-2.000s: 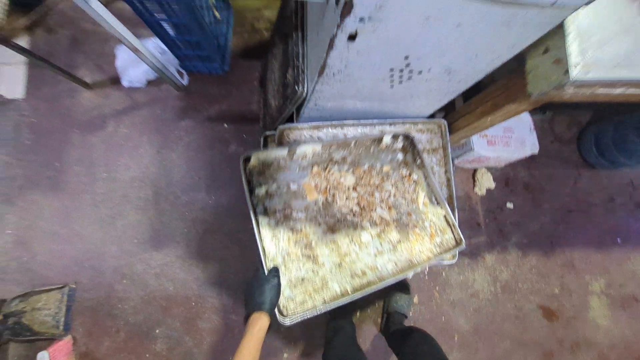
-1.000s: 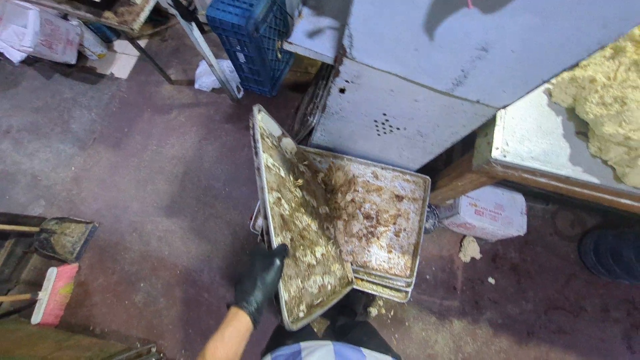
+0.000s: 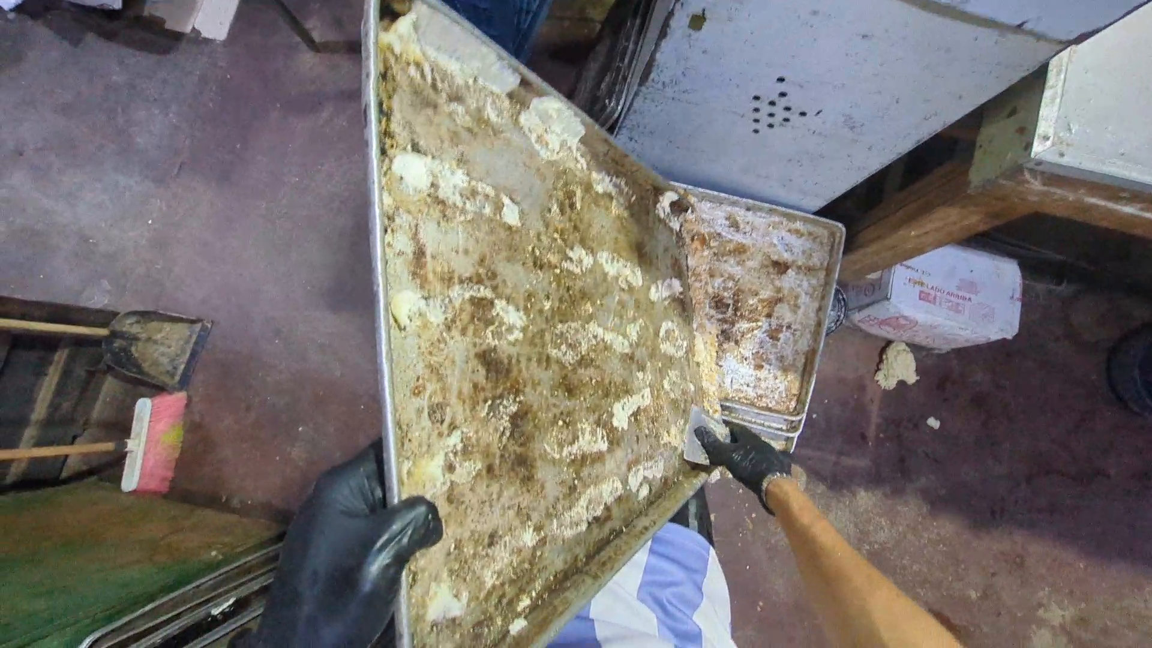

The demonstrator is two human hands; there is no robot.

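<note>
My left hand (image 3: 346,549), in a black glove, grips the left rim of a metal baking tray (image 3: 540,360), its thumb over the edge. Steeply tilted, the tray shows its inner face, crusted with brown residue and pale, dough-like patches. My right hand (image 3: 742,454), also gloved in black, holds a flat scraper (image 3: 700,436) against the tray's lower right part. Behind and to the right lies a stack of trays (image 3: 765,315), the top one coated with brown and white residue. Crumbs lie where the tilted tray meets the stack.
A metal cabinet (image 3: 810,99) stands behind the stack. On the right are a wood-framed table (image 3: 954,202), a white box (image 3: 945,297) and a pale lump (image 3: 896,365) on the floor. A dustpan (image 3: 157,346) and a pink broom (image 3: 157,443) lie at the left.
The tray in my left hand is tilted more steeply than two seconds ago and now looks closer. My right hand and the scraper have come into view at its lower right.
</note>
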